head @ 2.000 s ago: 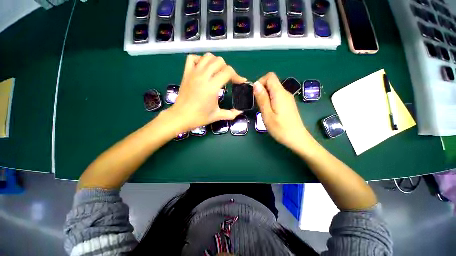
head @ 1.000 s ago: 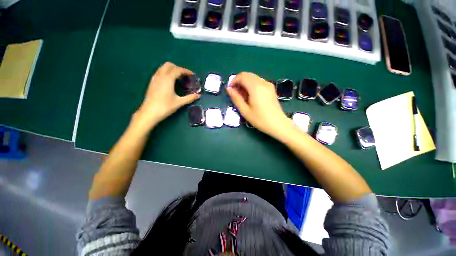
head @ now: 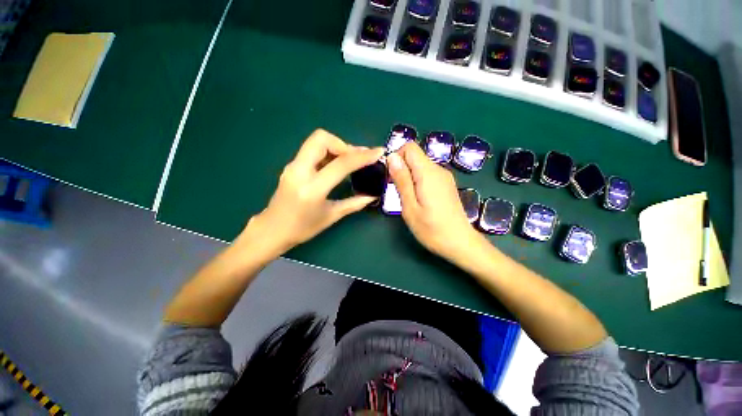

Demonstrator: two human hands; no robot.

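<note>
My left hand [head: 313, 191] grips a dark-faced watch head [head: 368, 180] between thumb and fingers. My right hand [head: 427, 195] touches the same watch's right side with its fingertips. A lit watch [head: 392, 199] lies just right of it, partly under my right hand. Two loose rows of watch heads lie on the green mat [head: 268, 106]. In the upper row several are lit, such as one watch [head: 472, 153], and several are black. The lower row runs right from my right hand, which hides part of it.
A white watch tray [head: 423, 67] stands at the top, a smartphone [head: 687, 118] right of it. A white paper sheet [head: 671, 252] with a pen [head: 705, 244] lies at right, one watch [head: 634, 257] at its edge. A yellow notepad [head: 61, 80] lies at left.
The view has shifted left, so the bench things appear further right. My left hand has gone from the upper row's left-end watch to the lower row's left end. My right hand has joined it there.
</note>
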